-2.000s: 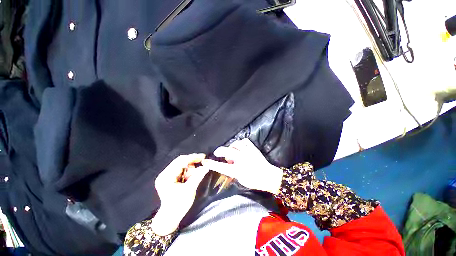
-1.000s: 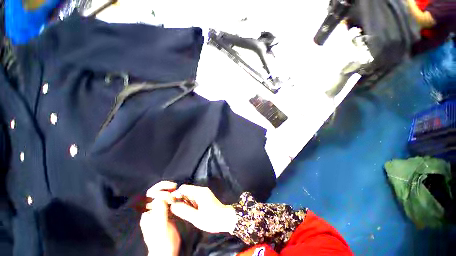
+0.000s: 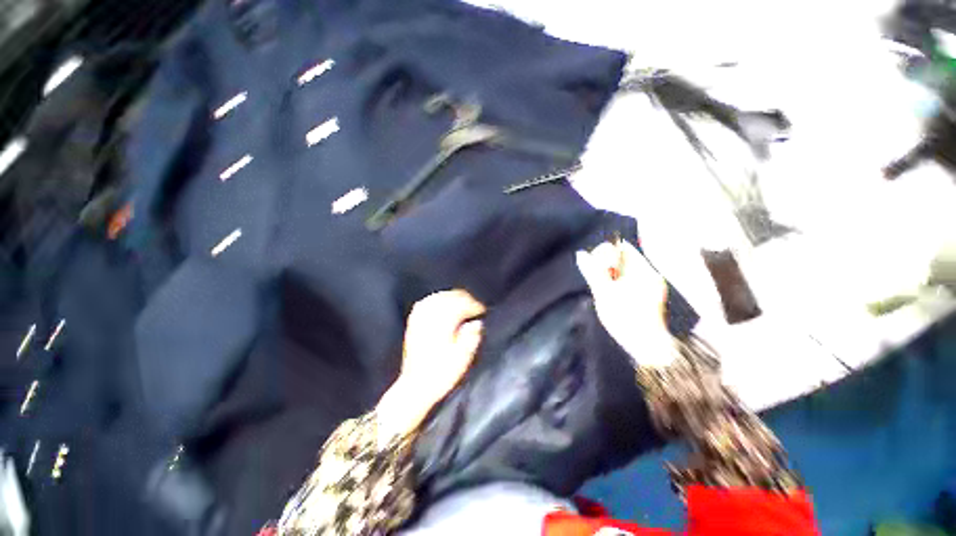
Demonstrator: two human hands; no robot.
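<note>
A navy coat [image 3: 472,246] lies in front of me, with its shiny dark lining [image 3: 514,393] turned up near my body. My left hand [image 3: 435,340] is closed on the coat's folded edge, left of the lining. My right hand [image 3: 629,298] is closed at the coat's right part, near the table edge. A small red spot shows at its fingers and looks like the thread snips, mostly hidden in the fist. Motion blur hides the fingertips and any thread. Pale buttons [image 3: 323,131] show as streaks on the navy cloth at upper left.
A hanger [image 3: 461,141] lies on the coat. Spare dark hangers [image 3: 713,115] and a dark phone [image 3: 730,285] lie on the white table [image 3: 828,209] at right. More navy coats [image 3: 73,283] lie at left. Blue floor [image 3: 881,403] shows beyond the table edge.
My hands were together over the cloth and are now apart, the right one further right and up. The lining is more spread out. The view has shifted and blurred.
</note>
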